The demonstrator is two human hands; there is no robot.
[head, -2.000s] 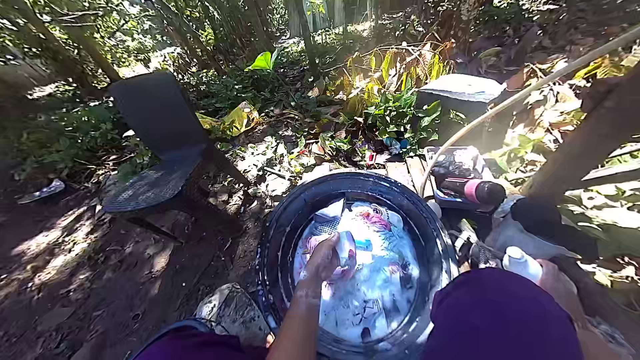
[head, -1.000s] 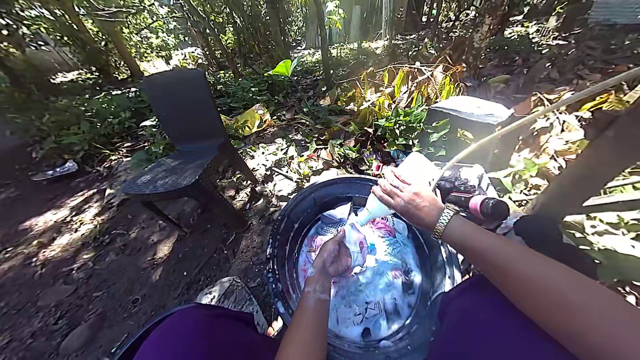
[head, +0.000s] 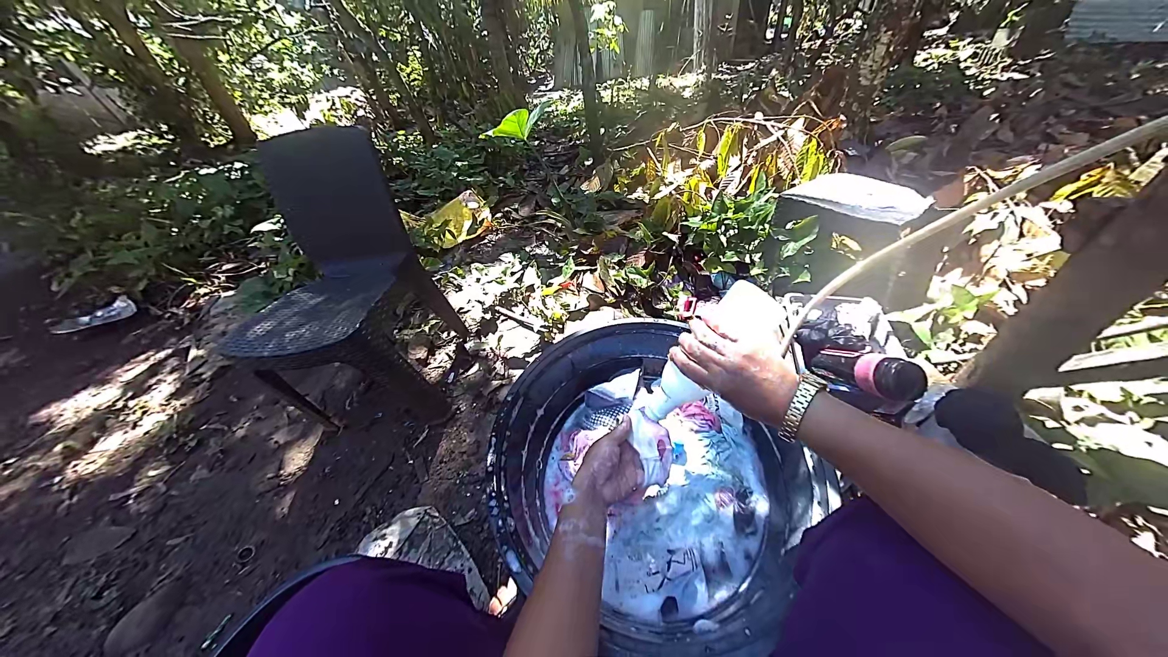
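My right hand [head: 744, 365], with a metal-band watch at the wrist, grips a white plastic bottle [head: 680, 388] tilted neck down over a round black basin [head: 513, 438]. Below the bottle's neck, my left hand [head: 610, 470] holds a wet, soapy white and pink cloth [head: 650, 449]. The neck meets or nearly meets the cloth; whether liquid flows is unclear. Sudsy water with soaked clothes [head: 675, 547] fills the lower part of the basin.
A dark plastic chair [head: 315, 306] stands on bare soil to the left. Behind and right of the basin are a crate with dark bottles [head: 844, 360], a large block [head: 853, 219] and a pale hose [head: 949, 214] crossing diagonally. A stone [head: 424, 547] lies near my left knee.
Two seconds ago my right hand held the white bottle beside my right knee; it has come over the basin, bottle tipped toward the cloth. My left hand has stayed over the basin with the cloth.
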